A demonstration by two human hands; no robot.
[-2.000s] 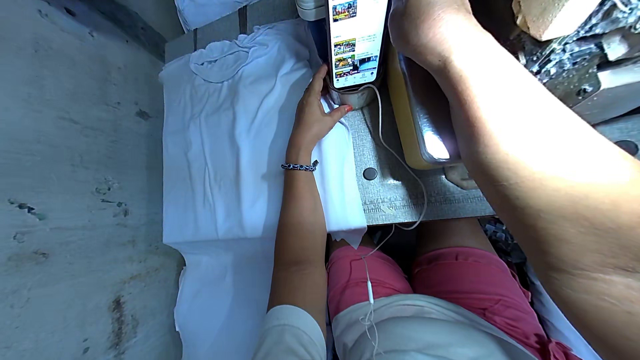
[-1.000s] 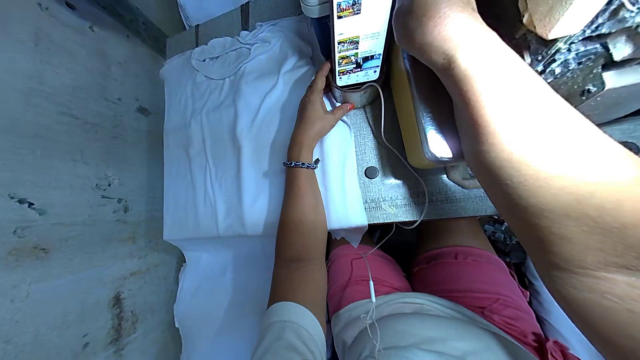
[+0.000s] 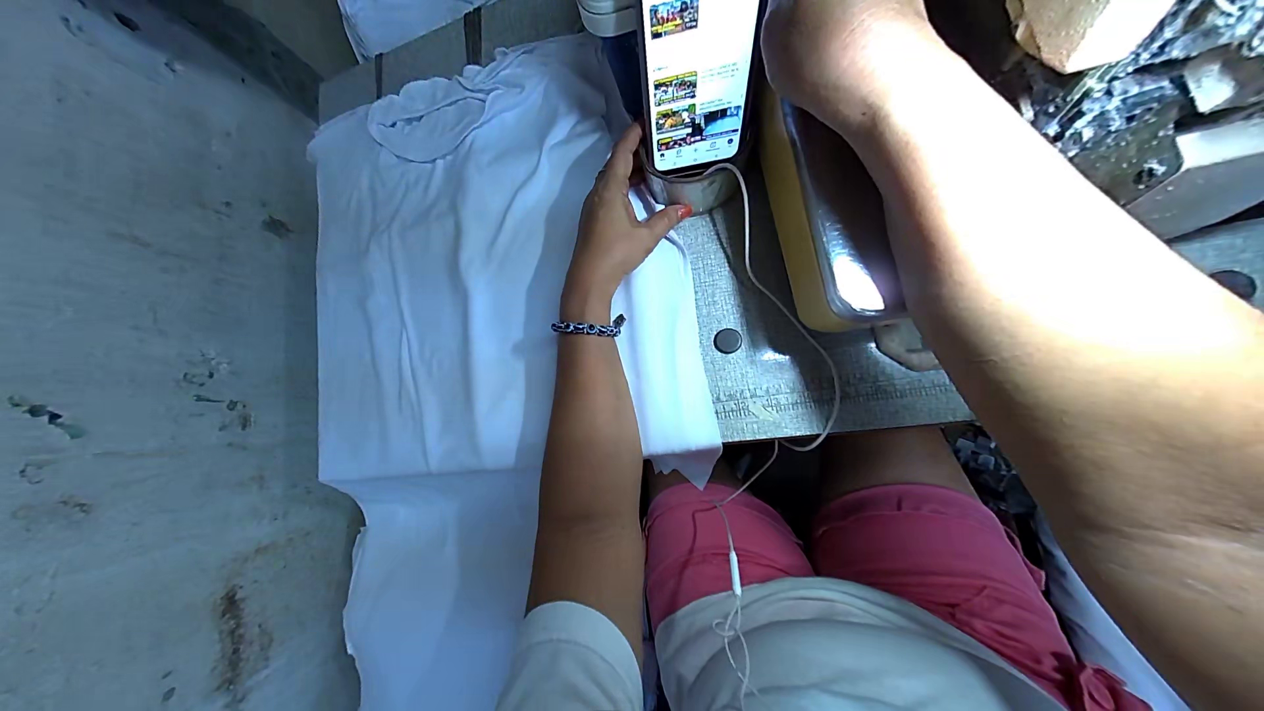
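A lit smartphone [image 3: 696, 84] stands upright at the top centre, its lower end by a round holder [image 3: 699, 191]. My left hand [image 3: 614, 222] rests beside the holder with thumb and fingers apart around its left side; whether it grips the holder or phone is unclear. Under my left forearm lies a white cotton T-shirt [image 3: 434, 286]. My right hand [image 3: 839, 44] is at the top edge, bent at the wrist, its fingers cut off or hidden. A white earphone cable [image 3: 748, 237] runs from the phone's lower end over the table edge to my lap.
A yellow sewing machine part or case [image 3: 795, 227] with a dark glossy top stands right of the cable. The grey table [image 3: 790, 380] bears a ruler marking along its front edge. A concrete wall [image 3: 158, 355] is at left. Crumpled scraps [image 3: 1106, 109] lie at the upper right.
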